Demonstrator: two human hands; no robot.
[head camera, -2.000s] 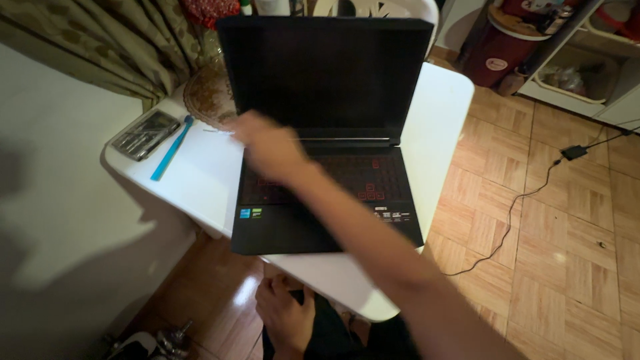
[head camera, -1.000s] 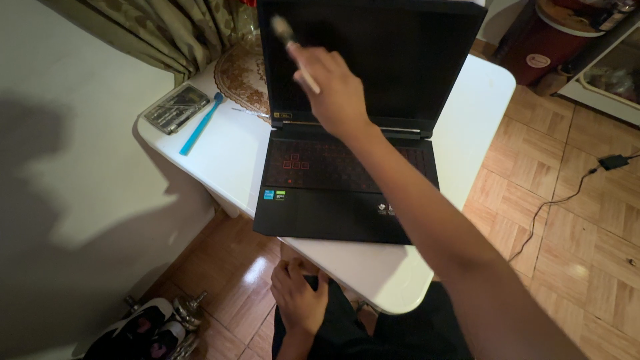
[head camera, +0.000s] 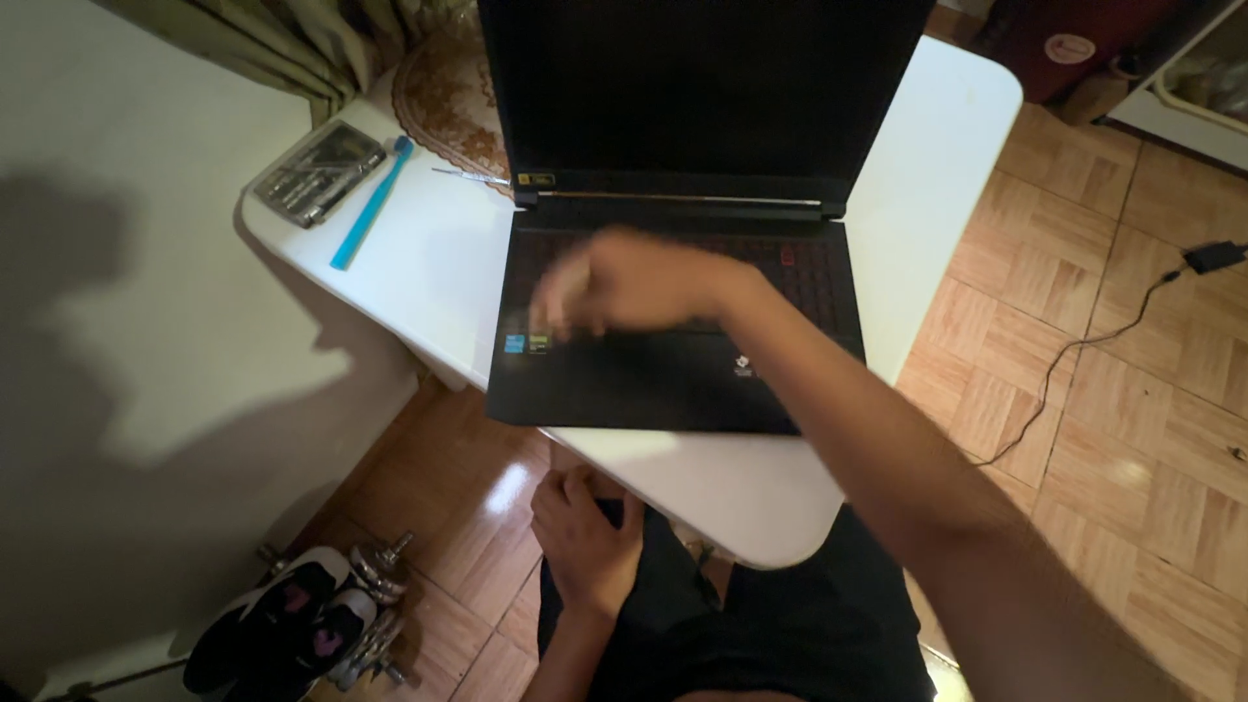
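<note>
An open black laptop (head camera: 643, 390) stands on a white table, its screen (head camera: 702, 88) dark. Over the left part of its keyboard is my right hand (head camera: 634, 283), blurred by motion, with the fingers bent down toward the palm rest; a pale part of a brush seems to show between them, its bristles not clear. My left hand (head camera: 590, 536) rests on my left thigh below the table edge, fingers loosely curled, and whether it holds anything is hard to tell. To the laptop's left lie a blue toothbrush (head camera: 369, 210) and a thin metal tool (head camera: 471, 176).
A clear-lidded tool case (head camera: 317, 175) lies at the white table's (head camera: 770, 497) left corner, near a brown lace mat (head camera: 453, 88) and a curtain. A cable (head camera: 1048, 375) crosses the floor at right. Shoes (head camera: 283, 624) and dumbbells (head camera: 375, 575) are at lower left.
My right hand has come down from in front of the screen, where it held a brush one second ago, to above the keyboard. My left hand stays at my thigh.
</note>
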